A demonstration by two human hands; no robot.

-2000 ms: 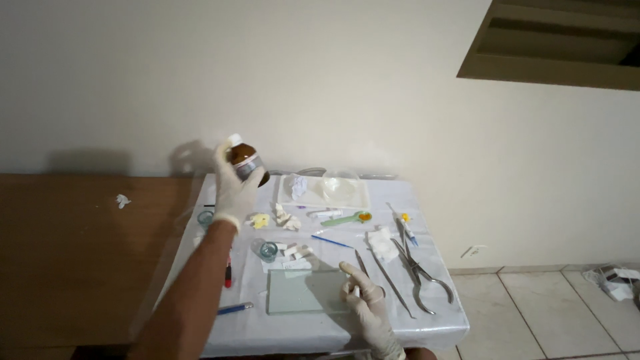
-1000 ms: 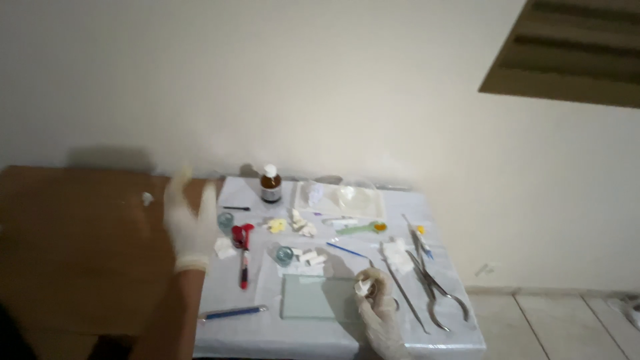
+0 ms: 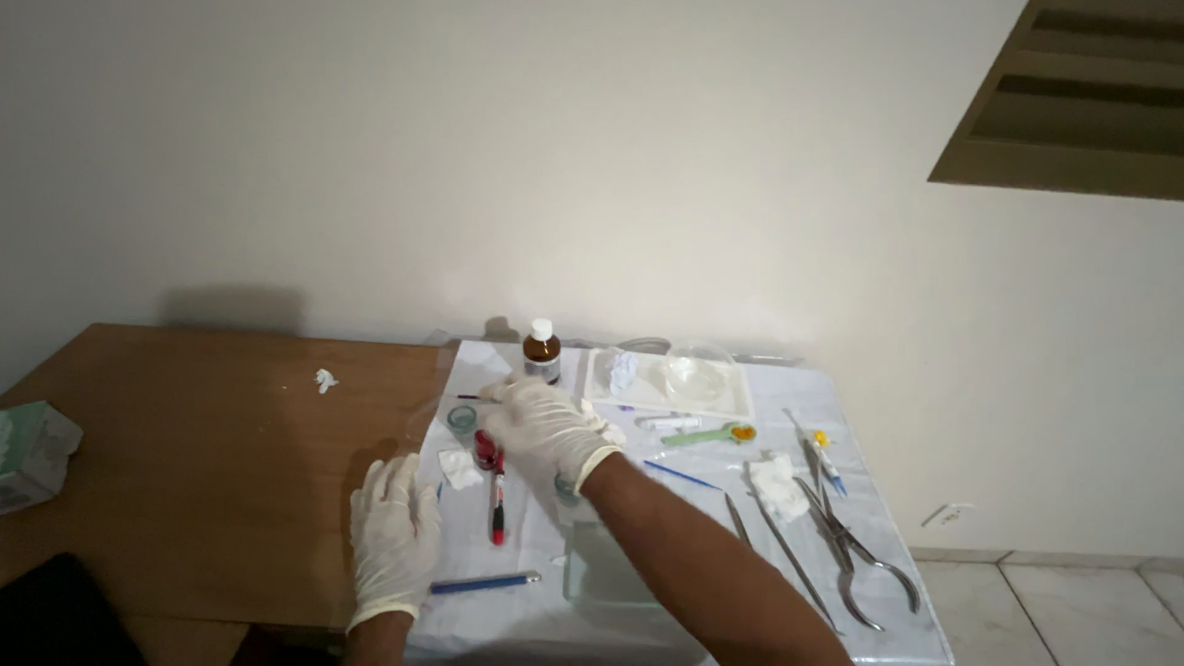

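Both hands wear pale gloves. My left hand [image 3: 396, 532] rests palm down, fingers extended, where the wooden table meets the white cover, left of a blue pen-like tool [image 3: 486, 584]. My right hand [image 3: 546, 421] reaches across to the back left of the cover, its fingertips by a thin dark stick [image 3: 474, 398], just in front of a brown glass bottle [image 3: 542, 353] with a white cap. Whether the fingers grip the stick cannot be told. Near that hand are a small glass dish [image 3: 462, 421], a red object [image 3: 486, 450] and a red-and-black marker [image 3: 499, 509]. My forearm partly covers a glass slab [image 3: 601, 564].
A white tray [image 3: 671, 407] holds crumpled material and a clear cup [image 3: 696, 373]. A green spoon [image 3: 708, 436] with orange contents lies in front. Metal pliers [image 3: 842, 536], gauze [image 3: 779, 486] and a syringe [image 3: 830, 462] lie right. A box [image 3: 35, 453] stands far left.
The bottle, in my left hand two seconds ago, stands on the cover. My left hand has come down to the table's near part; my right hand has moved from the glass slab to the back left.
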